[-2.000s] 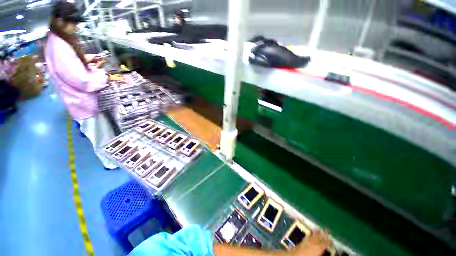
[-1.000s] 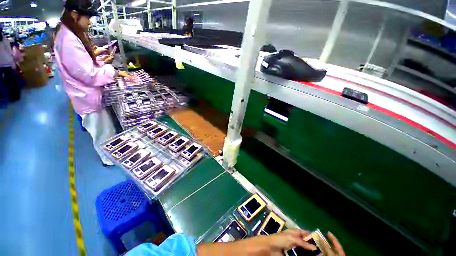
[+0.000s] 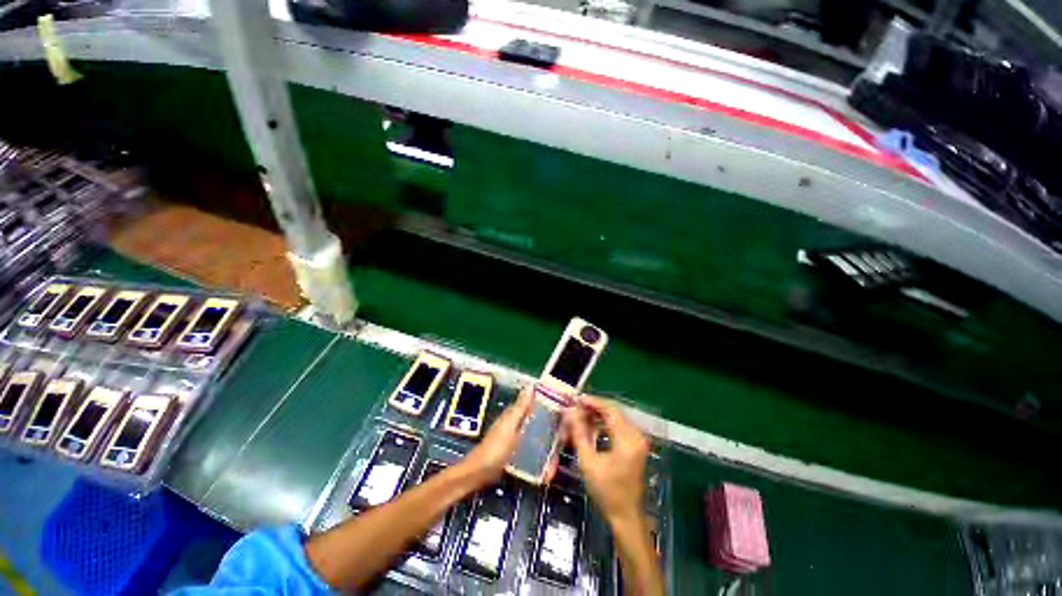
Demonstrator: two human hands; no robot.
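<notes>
A flip phone (image 3: 574,355) stands open above the clear blister tray (image 3: 340,495), its dark screen and round dark spot on the upper half and a grey lower half. My left hand (image 3: 503,440) is closed on the left edge of the lower half. My right hand (image 3: 607,448) is at the right side of the phone near the hinge, fingers bent; its fingertips partly hide what they touch. Two closed phones (image 3: 422,382) lie in the tray's far row. Phones with larger dark faces (image 3: 488,531) lie in the near row. A pink keypad stack (image 3: 737,527) is right of the tray.
A neighbouring tray of closed phones (image 3: 137,431) lies at left, with stacked trays (image 3: 47,221) beyond. A pale post (image 3: 277,151) rises behind the bench. A blue stool (image 3: 111,541) is at lower left. Another tray (image 3: 1013,559) shows at the right edge. A shelf (image 3: 652,134) runs above.
The view has swung right and down; the other person is out of view. The phone, earlier closed between my hands, is now open. The pink stack has come into view.
</notes>
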